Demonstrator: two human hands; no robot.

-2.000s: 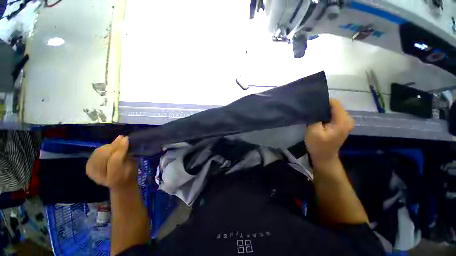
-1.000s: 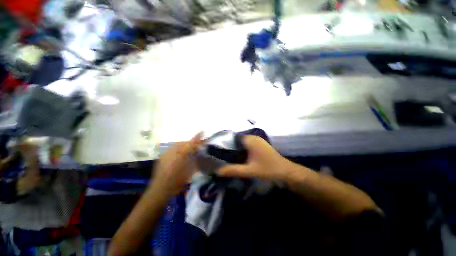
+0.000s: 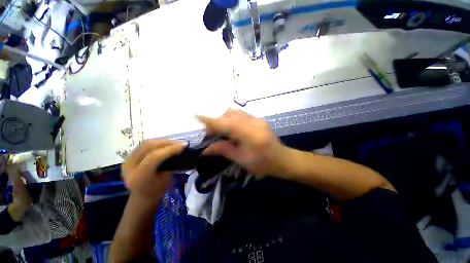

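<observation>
My left hand (image 3: pixel 149 167) and my right hand (image 3: pixel 245 141) hold a bunched black cloth piece (image 3: pixel 180 160) between them, just in front of the table's front edge. The fingers hide part of it. A yellowish cover shows on a right fingertip. White or light grey cloth (image 3: pixel 207 199) with black parts hangs below the hands against my black shirt. The white sewing machine (image 3: pixel 309 23) stands beyond my right hand, with its presser foot area (image 3: pixel 265 54) at the lower left of its head.
The table-edge ruler (image 3: pixel 330 115) runs along the front. Snips (image 3: pixel 380 77) and a flat dark case (image 3: pixel 420 73) lie at the right. A blue basket (image 3: pixel 172 221) is below the table edge. Another person's arm (image 3: pixel 18 198) and a grey box-like device (image 3: pixel 26 126) are at far left.
The black piece, first stretched wide between both hands, is now bunched up between them. The hands have come close together. The view has shifted, and the machine appears larger and further left than one second ago.
</observation>
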